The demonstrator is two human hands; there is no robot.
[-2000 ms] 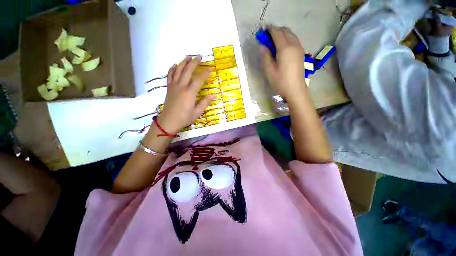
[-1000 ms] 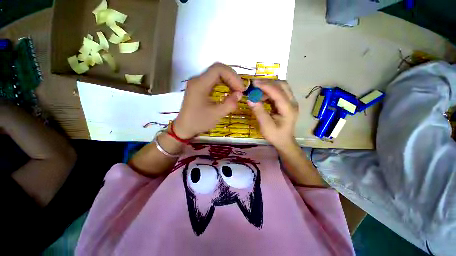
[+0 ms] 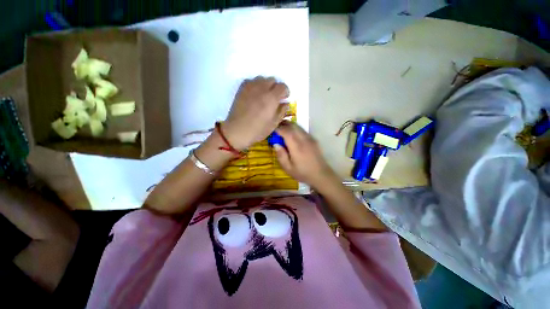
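Observation:
Yellow-wrapped parts (image 3: 256, 166) lie in tight rows on the white work sheet (image 3: 235, 48), with thin wires out to the left. My right hand (image 3: 301, 154) holds a blue battery cell (image 3: 276, 139) over the right side of the rows. My left hand (image 3: 258, 107) is curled, back up, just above the cell at the far end of the rows. Its fingertips are hidden, so I cannot tell whether it grips anything. More blue cells (image 3: 363, 151) with cream pads lie piled on the bench to the right.
An open cardboard box (image 3: 155, 96) with pale-yellow liner slips (image 3: 96, 69) stands at the left. A person's pale sleeve (image 3: 488, 145) is at the right, and another person's arm (image 3: 36, 223) at the left. A grey post (image 3: 386, 18) stands at the back. Green boards (image 3: 12, 139) are far left.
My right hand took a blue cell from the right side and brought it over the yellow rows. My left hand met it there, then turned back-up and curled. The view has shifted.

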